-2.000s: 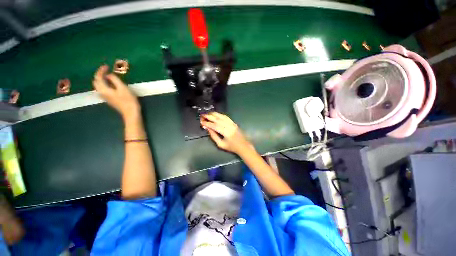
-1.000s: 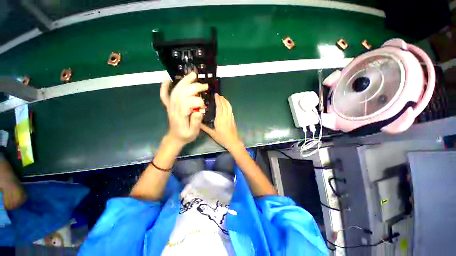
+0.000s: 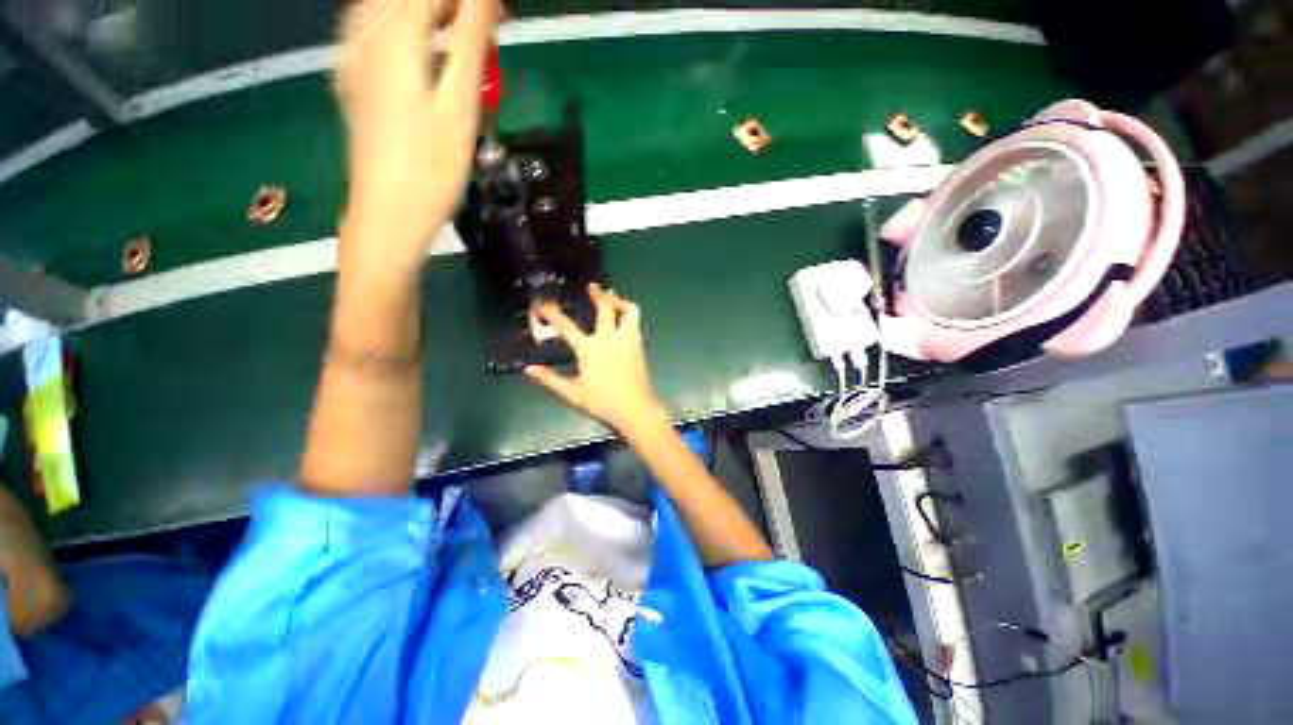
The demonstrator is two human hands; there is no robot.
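Observation:
The black toggle clamp fixture stands in front of me across the belt's near white strip. Its red handle is up, partly hidden by my left hand. My left hand is raised at the handle, blurred and partly cut off by the top edge; its grip cannot be told. My right hand is at the near end of the fixture, fingers spread around the nest. A small pale patch shows there between thumb and fingers; whether the fingers grip a part is unclear.
Copper-coloured square parts sit spaced along the green conveyor belt. A pink and white fan and a white power adapter are to the right. A yellow-green label and another person's arm are at left.
The red handle has swung up from the near end, with my left hand now up beside it. My right hand has stayed by the nest, its fingers now over it. The view has shifted.

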